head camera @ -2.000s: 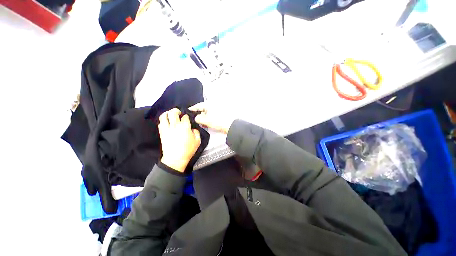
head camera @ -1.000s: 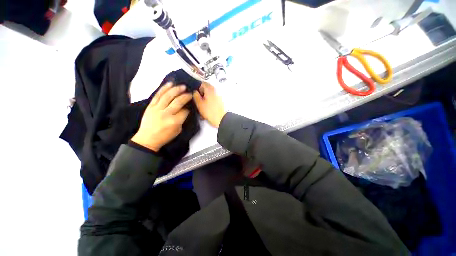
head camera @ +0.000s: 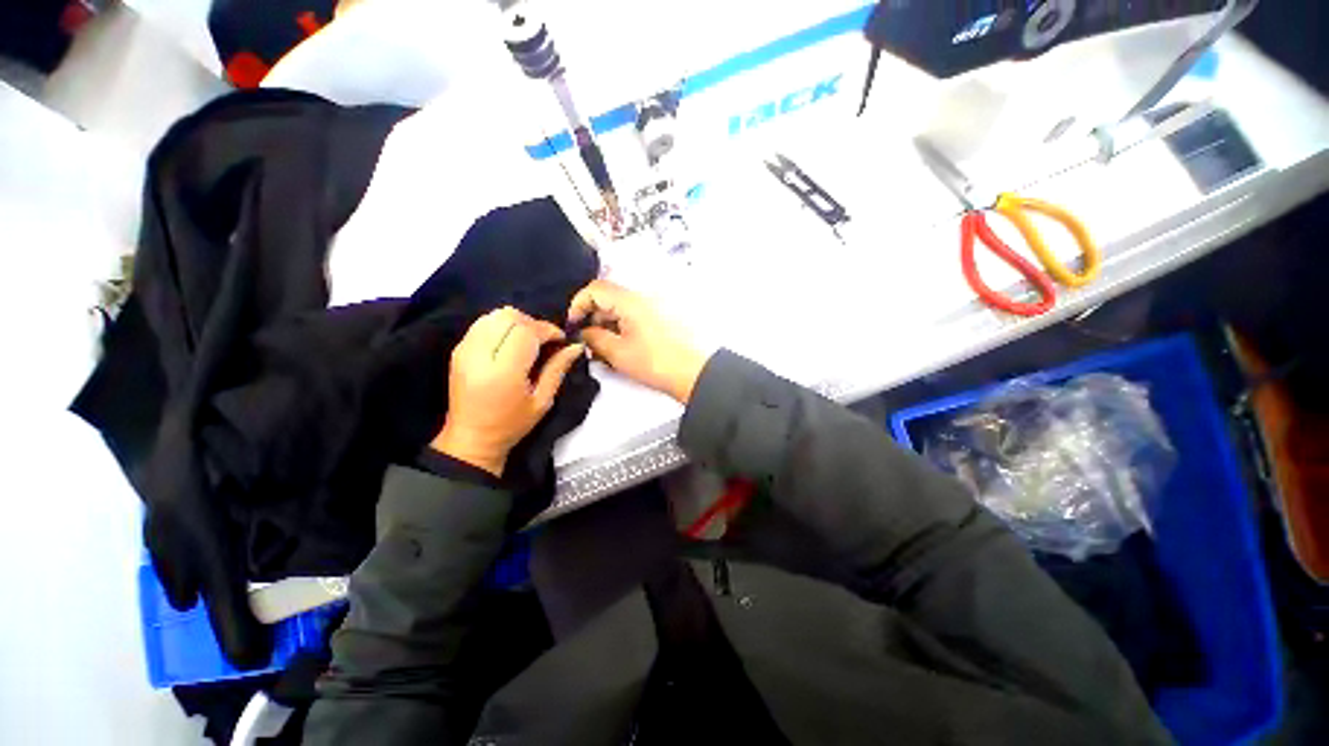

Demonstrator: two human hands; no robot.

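Note:
A black garment (head camera: pixel 292 394) lies heaped on the white machine table, left of and in front of the needle area. My left hand (head camera: pixel 499 382) pinches the garment's edge between thumb and fingers. My right hand (head camera: pixel 630 335) pinches the same edge just beside it, the fingertips nearly touching. The exact fold between the fingers is hidden. The presser foot and needle (head camera: pixel 630 219) stand just beyond the hands, and a black flap of the garment reaches close to them.
Small dark snips (head camera: pixel 808 193) and scissors with red and yellow handles (head camera: pixel 1026 251) lie right of the needle. The machine's dark control panel (head camera: pixel 1006 29) is at the top. A blue crate (head camera: pixel 1232 539) with a clear plastic bag (head camera: pixel 1071 459) is below right; another blue crate (head camera: pixel 190 634) is below left.
Both hands have drawn the garment edge back from the needle area towards me. My left hand has gone from lying flat on the cloth to pinching it. The camera view has shifted.

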